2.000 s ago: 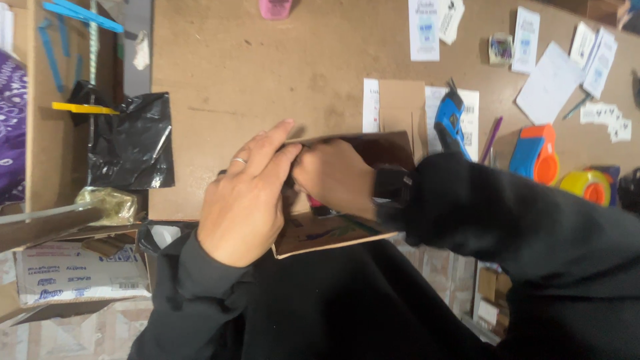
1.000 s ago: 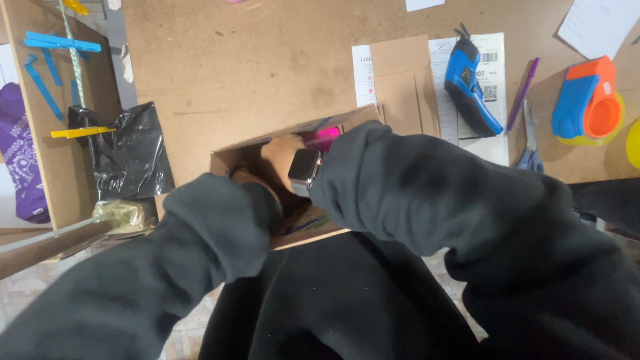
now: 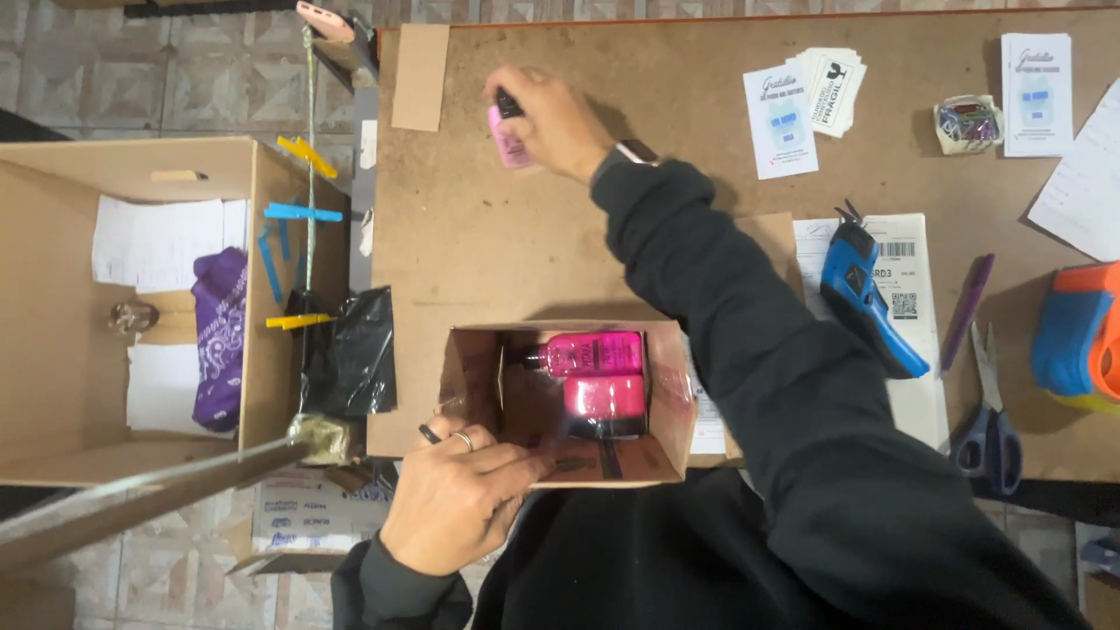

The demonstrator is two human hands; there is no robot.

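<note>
An open cardboard box (image 3: 672,394) stands at the near edge of the table. Inside it, on the right, lie a bright pink bottle with a black top (image 3: 595,353) and a pink jar with a black lid (image 3: 605,401). My left hand (image 3: 468,490) grips the near left wall of the box, fingers over its rim. Farther off, at the back left of the table, my right hand (image 3: 551,118) is closed around a light pink bottle (image 3: 509,144) near its black top. The bottle's base rests on or just above the table; which one cannot be told.
To the right lie a blue cordless cutter (image 3: 862,293) on printed sheets, a purple pen (image 3: 968,311), scissors (image 3: 989,429) and an orange and blue tape dispenser (image 3: 1076,332). Printed cards (image 3: 781,127) lie farther back. A large carton (image 3: 254,289) and a black plastic bag (image 3: 359,350) flank the left edge.
Both hands were inside the box. My right hand has moved out and away to the light pink bottle; my left hand now holds the box's wall. The view has shifted and shows more of the table.
</note>
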